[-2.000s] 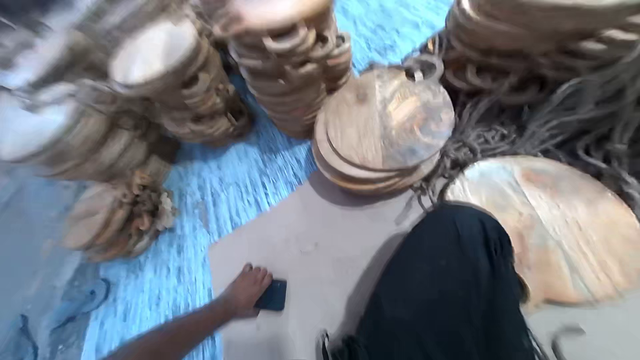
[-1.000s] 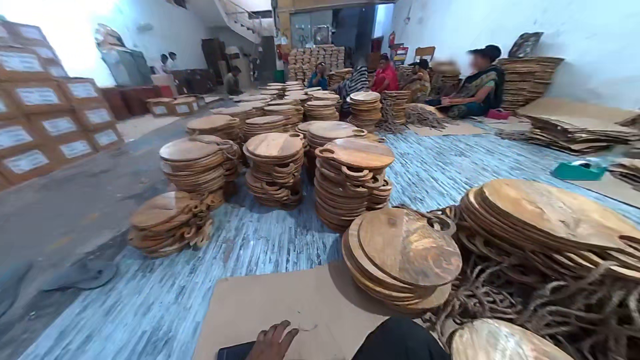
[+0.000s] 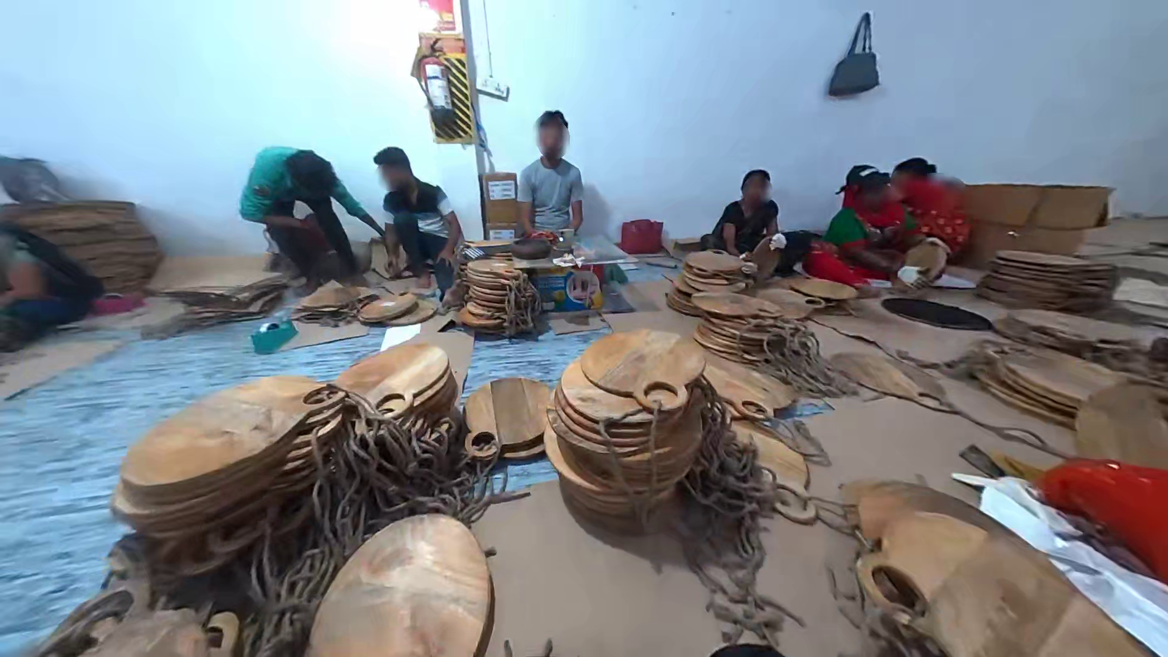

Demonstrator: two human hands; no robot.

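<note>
Neither of my hands shows in the head view now. Close in front lies a round wooden board (image 3: 406, 593) with rope beside it. Behind it on the left rises a stack of round wooden boards (image 3: 219, 429), with a heap of knotted rope (image 3: 365, 474) hanging from their ring handles. At the middle stands another stack of boards (image 3: 630, 429), its ring handles threaded with rope. A smaller board (image 3: 506, 415) with a ring handle leans between the two stacks. At the lower right lie more wooden boards (image 3: 985, 575) with a ring handle.
Cardboard sheets (image 3: 584, 566) cover the floor, with blue patterned flooring (image 3: 55, 456) at left. Several people sit or bend along the wall. Further stacks of boards (image 3: 748, 328), a green tape dispenser (image 3: 273, 336), a cardboard box (image 3: 1036, 214) and red cloth (image 3: 1109, 502) surround the work area.
The view has swung far round to the right and up. One hand, earlier on the cardboard beside a dark flat object, is out of view now.
</note>
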